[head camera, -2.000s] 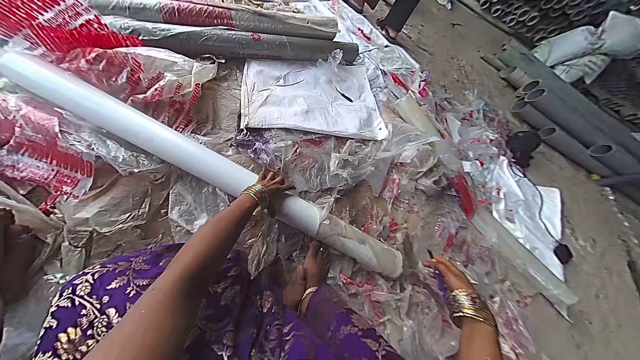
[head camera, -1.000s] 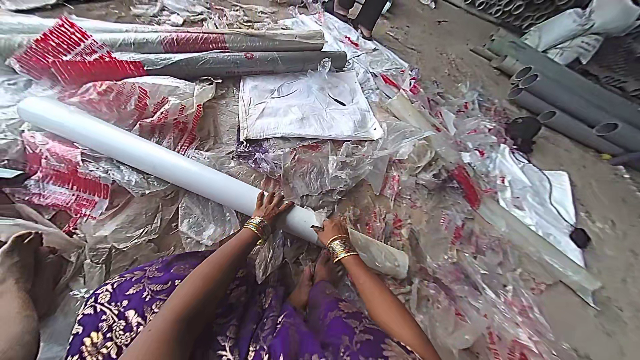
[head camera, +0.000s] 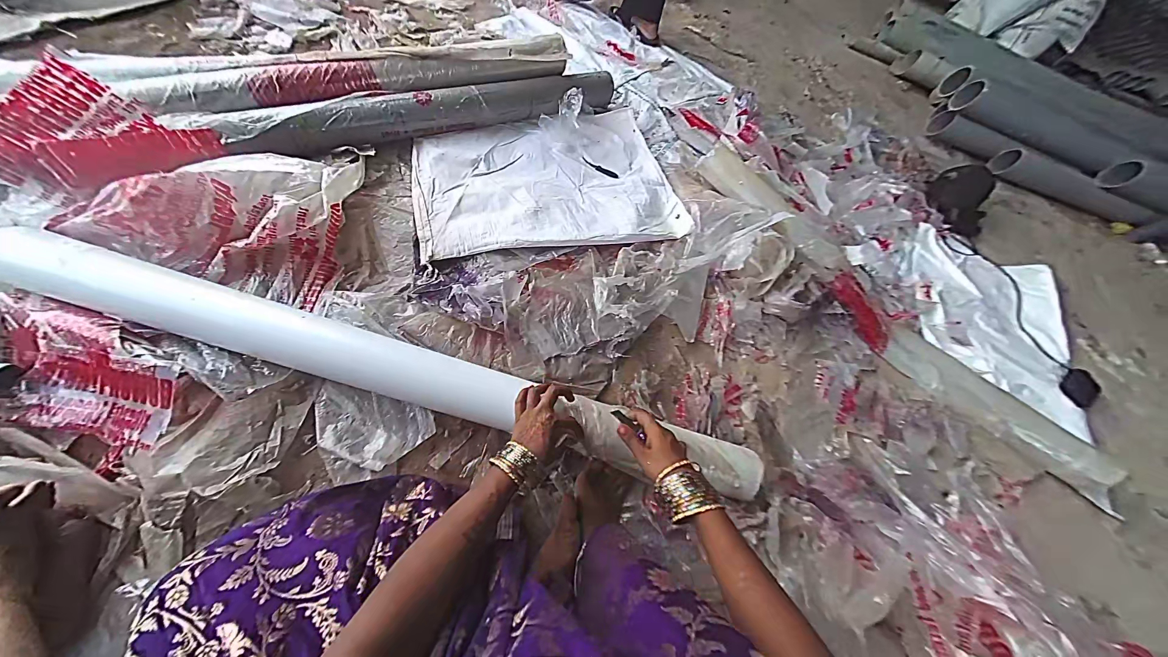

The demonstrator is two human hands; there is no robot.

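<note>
A long white plastic pipe (head camera: 301,339) lies slantwise from the left edge to in front of my feet. Dull, wrinkled plastic wrap (head camera: 721,461) covers its near right end; the rest is bare and smooth. My left hand (head camera: 540,422) rests on the pipe where the wrap begins, its fingers bent over the torn edge. Just right of it, my right hand (head camera: 653,443) is over the wrapped part and holds a small dark tool (head camera: 628,421), perhaps a blade; its tip points up and left. Bangles circle both wrists.
Torn plastic film (head camera: 593,306) litters the ground all round. Wrapped pipes (head camera: 474,105) lie at the upper left, beside a folded white sack (head camera: 547,187). Grey pipes (head camera: 1058,100) are stacked at the upper right. A black cable (head camera: 1020,306) lies on white sheeting. Another person's foot (head camera: 646,32) shows at the top.
My right hand, off to the right of the pipe two seconds ago, came onto the pipe beside my left hand. It now sits slightly farther along the wrapped end, apart from the left.
</note>
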